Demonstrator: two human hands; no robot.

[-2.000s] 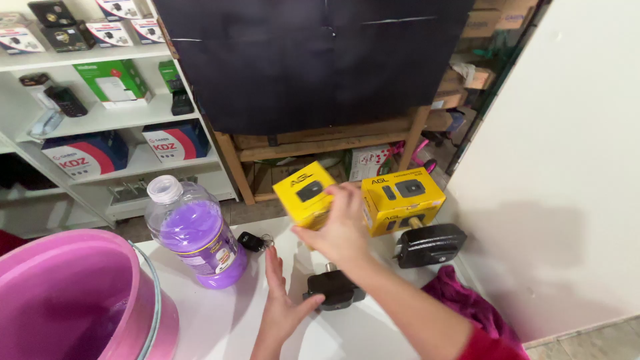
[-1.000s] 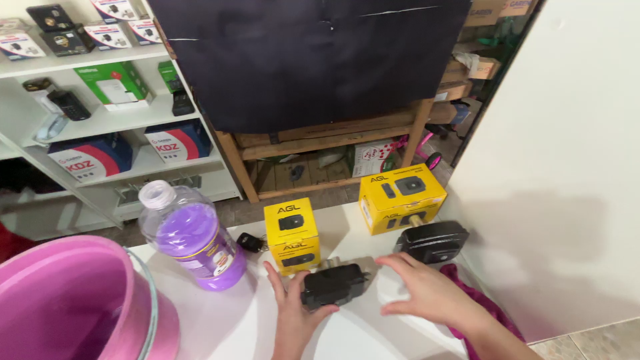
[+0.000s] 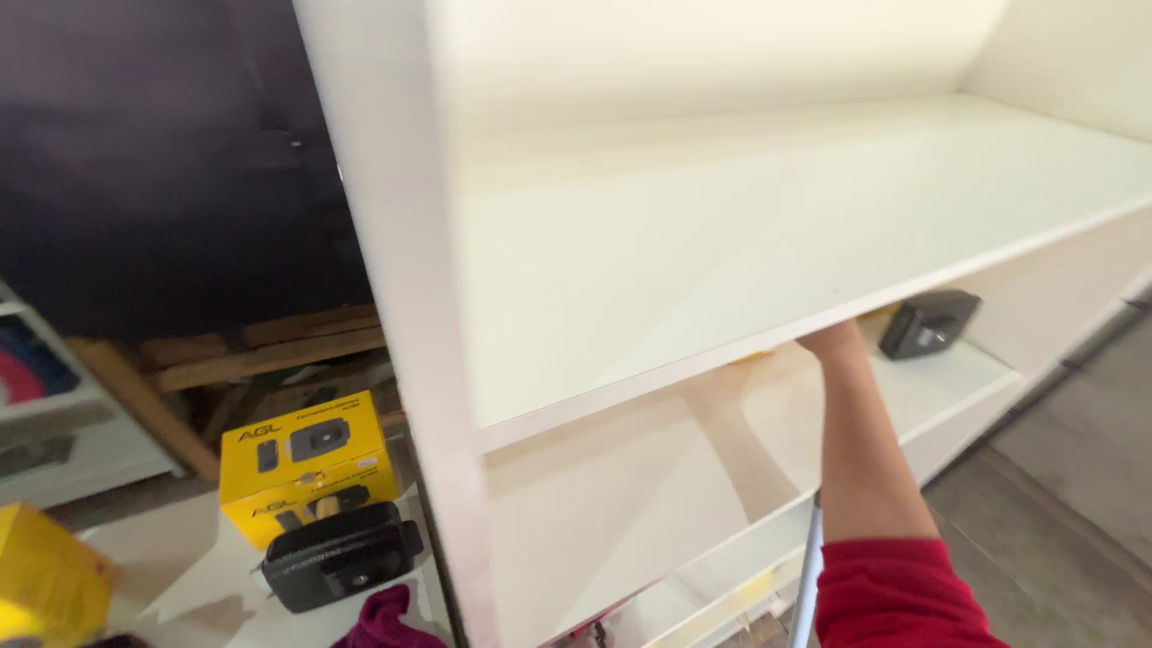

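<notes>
My right hand (image 3: 826,338) reaches into the lower compartment of a white shelf unit (image 3: 765,355); the shelf board hides its fingers. Beside it, on the right, a black electric lock (image 3: 929,324) stands on the lower shelf, with a bit of yellow near it. A yellow edge (image 3: 754,356) also shows left of the hand. My left hand is out of the frame. At the lower left, a yellow lock box (image 3: 306,463) stands on the white table behind another black lock (image 3: 342,556). A purple cloth (image 3: 389,621) lies just in front of that lock.
Another yellow box (image 3: 49,576) stands at the left edge. The white upright panel (image 3: 432,360) separates the table from the shelves. A dark panel (image 3: 171,162) and wooden boards (image 3: 270,355) are behind the table. A pale pole (image 3: 807,576) passes below the shelf.
The view has swung far right to the white shelves. My right hand, over the table one second ago, is now inside the lower compartment. My left hand has left the view.
</notes>
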